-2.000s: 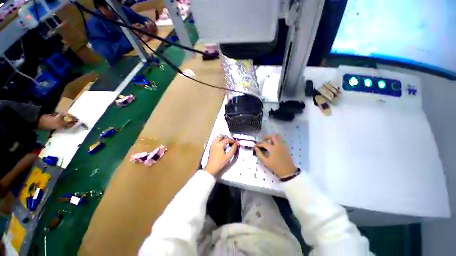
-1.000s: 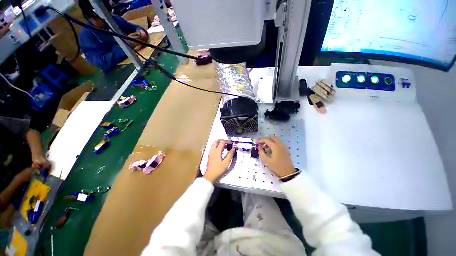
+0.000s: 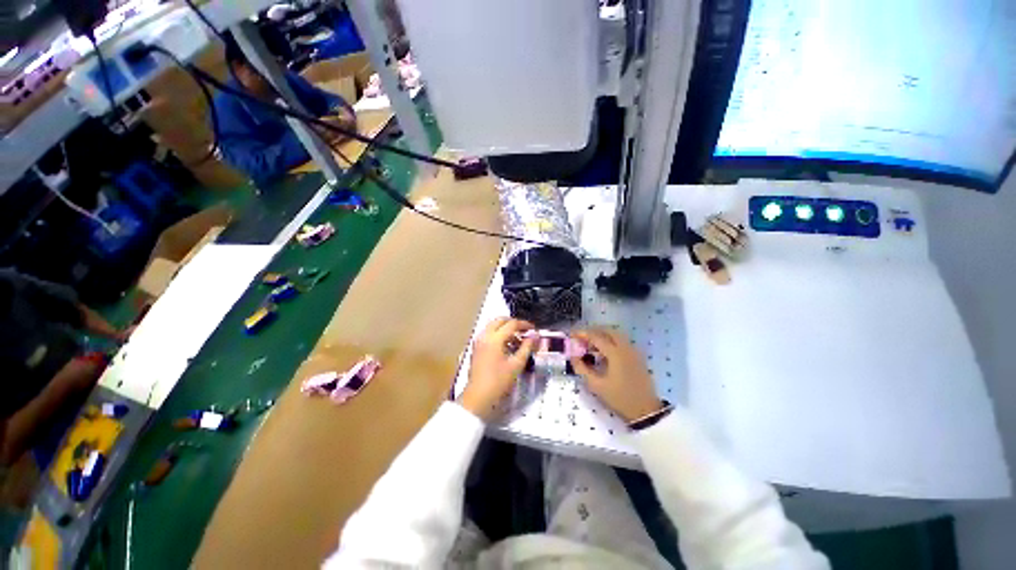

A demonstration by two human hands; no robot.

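A small pink-and-white product housing (image 3: 553, 344) with a dark patch is held level between both hands, in front of the duct inlet. My left hand (image 3: 497, 365) grips its left end with thumb and fingers. My right hand (image 3: 613, 373) grips its right end. The perforated work plate (image 3: 568, 418) lies below the hands. Small dark blocks show partly under the housing; whether the housing touches them cannot be told. The black duct inlet (image 3: 541, 285) stands just beyond the hands.
Pink units (image 3: 343, 381) lie on brown paper (image 3: 384, 295) at left. Beyond is the green belt (image 3: 240, 362). A white machine head (image 3: 501, 78) hangs above the plate. Black clamps (image 3: 635, 275), a lit button panel (image 3: 814, 214) and a monitor (image 3: 875, 84) are at right. Two coworkers sit at left.
The housing now shows its pink face and dark patch between the hands; before, it showed as a thin pale strip. The hands stay close to the same spot. The whole view has shifted slightly.
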